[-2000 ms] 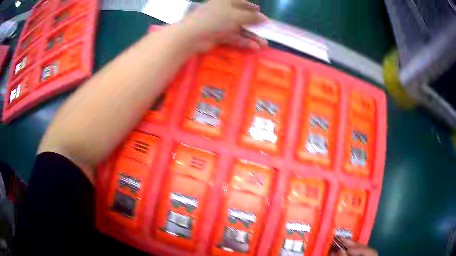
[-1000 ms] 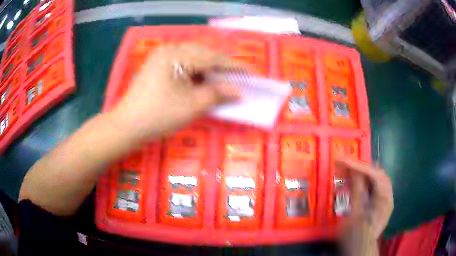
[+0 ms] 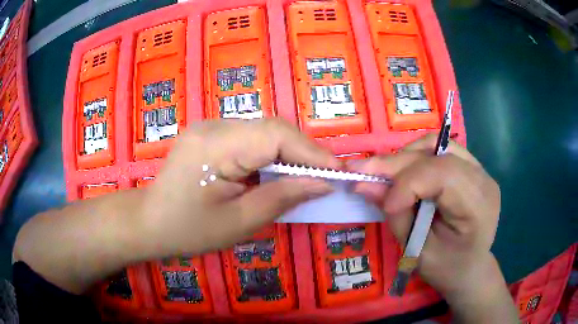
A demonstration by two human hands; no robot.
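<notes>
My left hand (image 3: 215, 183) holds a white label sheet (image 3: 333, 202) by its left part, over the foam tray. The sheet's upper edge is beaded with small dark marks. Several white dots (image 3: 206, 175) sit on the back of my left hand. My right hand (image 3: 447, 212) pinches the sheet's right end with its fingertips and also holds the tweezers (image 3: 421, 231) steeply, their narrow end up. Orange phone rear housings (image 3: 241, 47) lie in two rows in the pinkish-red foam tray (image 3: 120, 171), speaker grilles at their upper ends. My hands hide parts of the lower row.
Another foam tray with housings stands at the left edge (image 3: 26, 120). Part of a further red tray shows at the lower right (image 3: 551, 285). The dark-green bench (image 3: 520, 139) has a pale grey stripe at the upper left. Grey equipment shows at the top right corner.
The left hand has brought the sheet from the tray's far side to its middle. The right hand has moved up from the tray's lower right to the sheet. The view is closer over the tray.
</notes>
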